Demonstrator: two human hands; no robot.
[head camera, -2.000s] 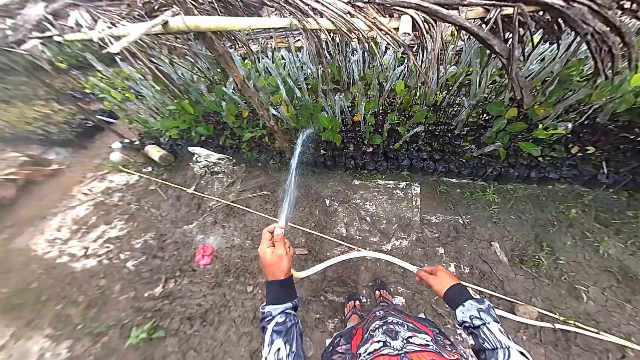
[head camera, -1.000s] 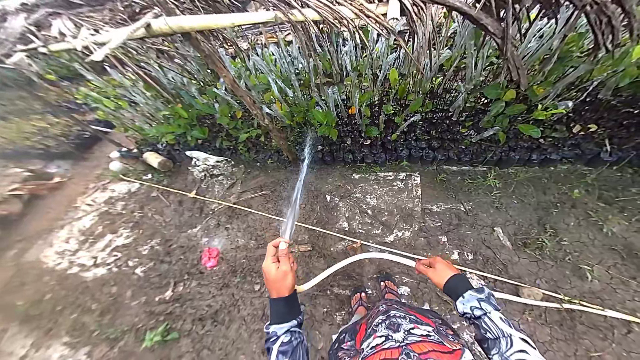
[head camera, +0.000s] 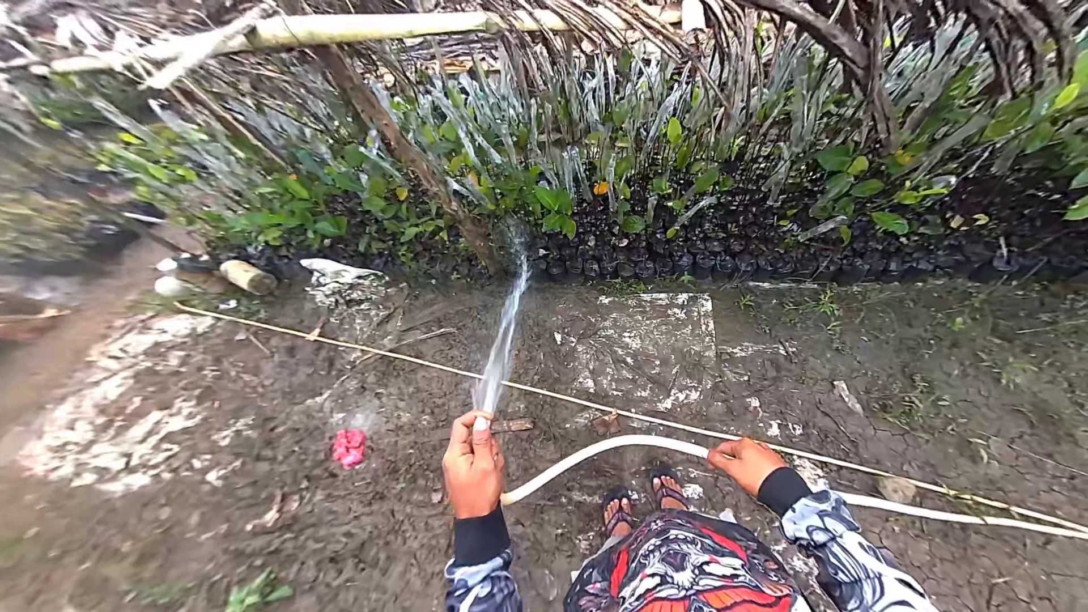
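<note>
My left hand (head camera: 474, 467) is closed around the end of a white hose (head camera: 625, 441), its thumb at the outlet. From there a stream of water (head camera: 503, 340) shoots forward to the foot of the leafy seedlings (head camera: 552, 208). My right hand (head camera: 748, 464) grips the same hose farther along, to the right of my feet. Between the hands the hose bows in an arc, and beyond the right hand it runs off to the right edge. The hose opening itself is hidden by my left fingers.
Dark seedling bags (head camera: 646, 259) line the planting's front edge. A thin pole (head camera: 399, 357) lies slantwise over the muddy ground. Red plastic (head camera: 348, 448) lies at left, with a cut log piece (head camera: 247, 277) farther back. A slanting wooden post (head camera: 408, 153) and a bamboo rail (head camera: 365, 30) stand ahead.
The water stream has stayed aimed at the base of the plants near the slanting post. Both hands have kept their hold on the hose, with little movement.
</note>
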